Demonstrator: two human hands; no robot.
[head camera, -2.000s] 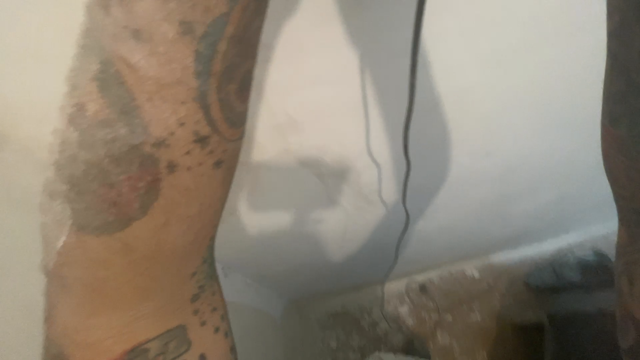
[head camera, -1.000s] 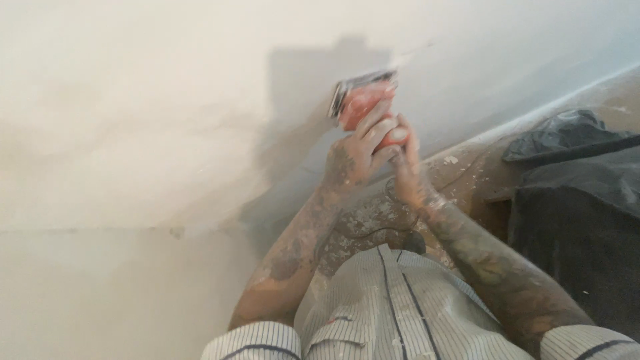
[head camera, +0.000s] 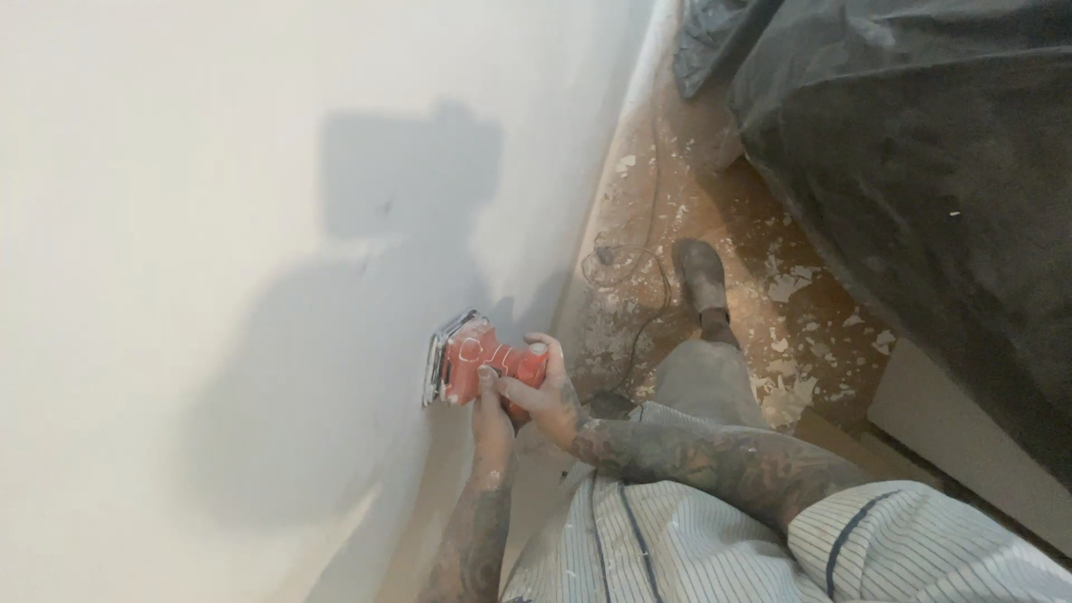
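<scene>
A red electric sheet sander (head camera: 481, 360) is held between both hands, its flat pad up against the pale plastered wall (head camera: 209, 251) or very near it. My left hand (head camera: 494, 419) grips the sander's body from below, thumb on its side. Around the rear end of the sander, my right hand (head camera: 548, 394) is closed, fingers over the top. Dust coats the tool and my fingers. Contact between pad and wall is hard to make out exactly.
A dark dust sheet (head camera: 904, 151) drapes something large at the right. Paint flakes and a thin cable (head camera: 667, 289) lie on the brown floor (head camera: 754, 251). My boot (head camera: 700, 272) stands near the wall's base; a pale board (head camera: 963, 444) lies at lower right.
The view has swung strongly, bringing more floor and dust sheet into sight. Both hands still hold the sander, as one second ago; two seconds ago only the arms showed.
</scene>
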